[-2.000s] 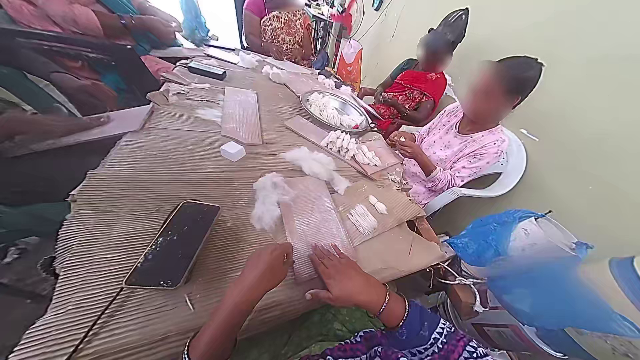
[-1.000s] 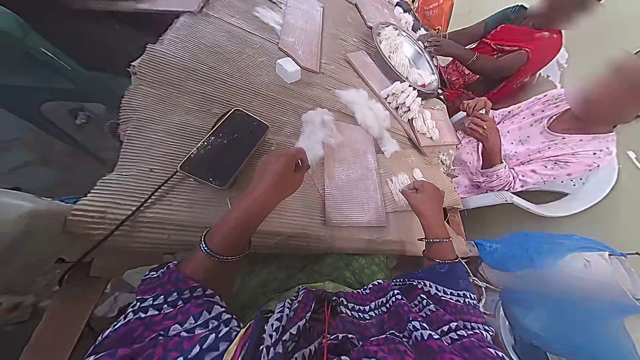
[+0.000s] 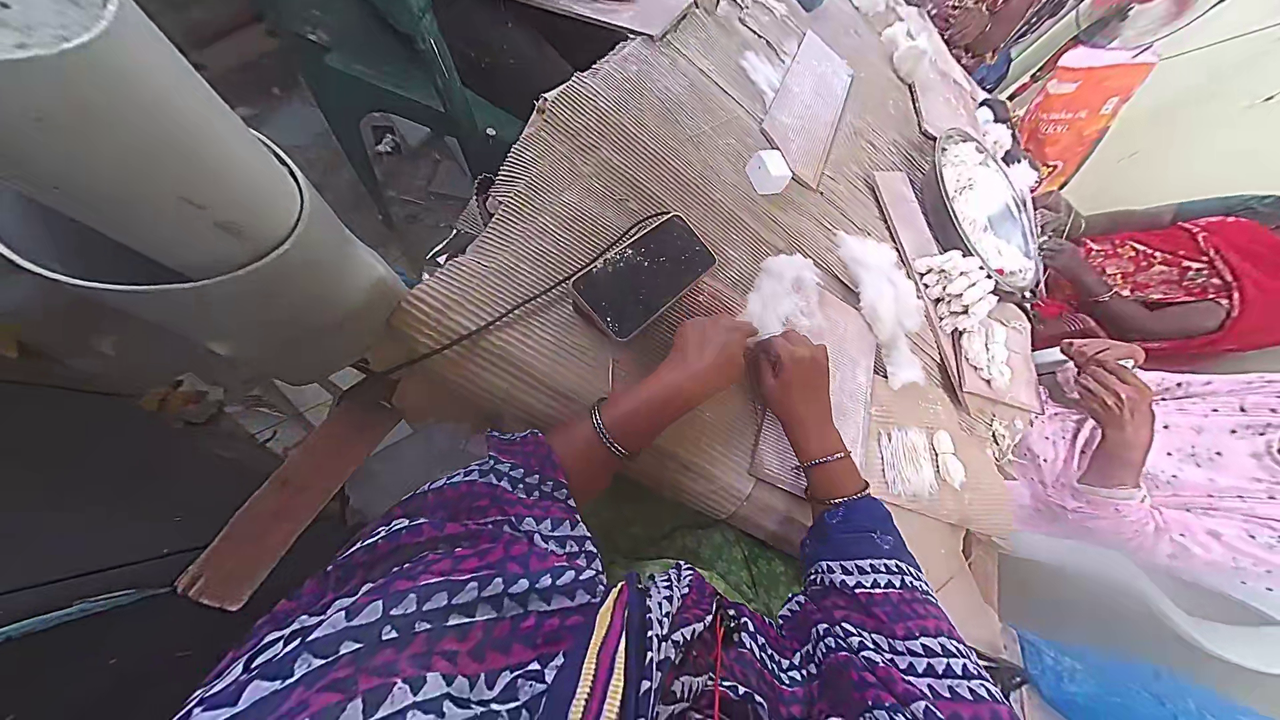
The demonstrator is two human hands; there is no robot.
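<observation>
My left hand [image 3: 708, 350] and my right hand [image 3: 793, 368] meet at the near edge of a tuft of white cotton [image 3: 785, 295]. A bit of white cotton shows between their fingertips, pinched by both. Beneath and beside my right hand lies a ridged board [image 3: 845, 350]. A second cotton tuft [image 3: 882, 300] rests to the right of the first. Thin white cotton wicks [image 3: 908, 462] lie in a row right of the board, with a small tied bundle [image 3: 948, 460] beside them.
A smartphone [image 3: 645, 275] lies left of the cotton, near a white block [image 3: 768, 172] and another board [image 3: 808, 105]. At right are a metal tray of cotton [image 3: 950, 200], piled wick bundles [image 3: 955, 290] and two people's hands. Corrugated sheet [image 3: 600, 160] covers the table.
My right hand has moved from beside the row of wicks to the cotton tuft, where it now meets my left hand. The view has turned.
</observation>
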